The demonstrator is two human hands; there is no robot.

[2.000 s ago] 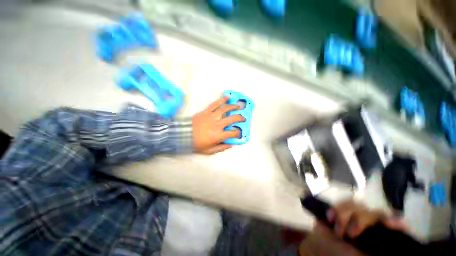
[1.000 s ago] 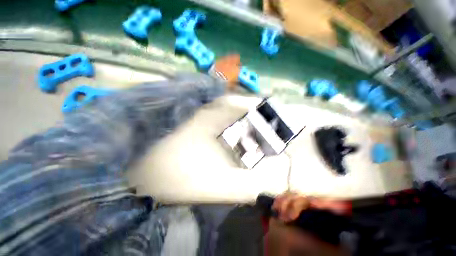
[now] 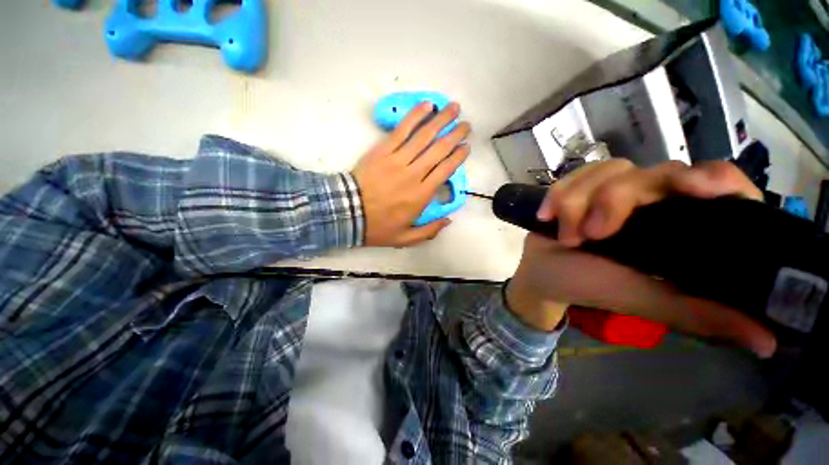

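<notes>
A light-blue controller housing (image 3: pixel 396 110) lies on the off-white bench. My left hand (image 3: pixel 409 177) lies flat over its middle, fingers slightly spread, pressing it to the bench. My right hand (image 3: pixel 609 204) is wrapped around a thick black electric screwdriver (image 3: pixel 691 245) with a pale label on its side. The thin screwdriver bit (image 3: pixel 480 194) points left, and its tip is at a hole near the housing's right edge. Whether it touches, and any screw, cannot be told. Part of the housing is hidden under my left hand.
The grey-and-black screw feeder (image 3: pixel 627 113) stands behind my right hand. Another blue housing (image 3: pixel 186 34) lies on the bench at the upper left. The green conveyor belt (image 3: pixel 782 68) carries housings at the upper right. A red bin (image 3: pixel 618 328) is below the bench edge.
My left hand has come back from the conveyor belt and now rests on a housing on the bench. My right hand has raised the screwdriver from the bench's front edge to this housing.
</notes>
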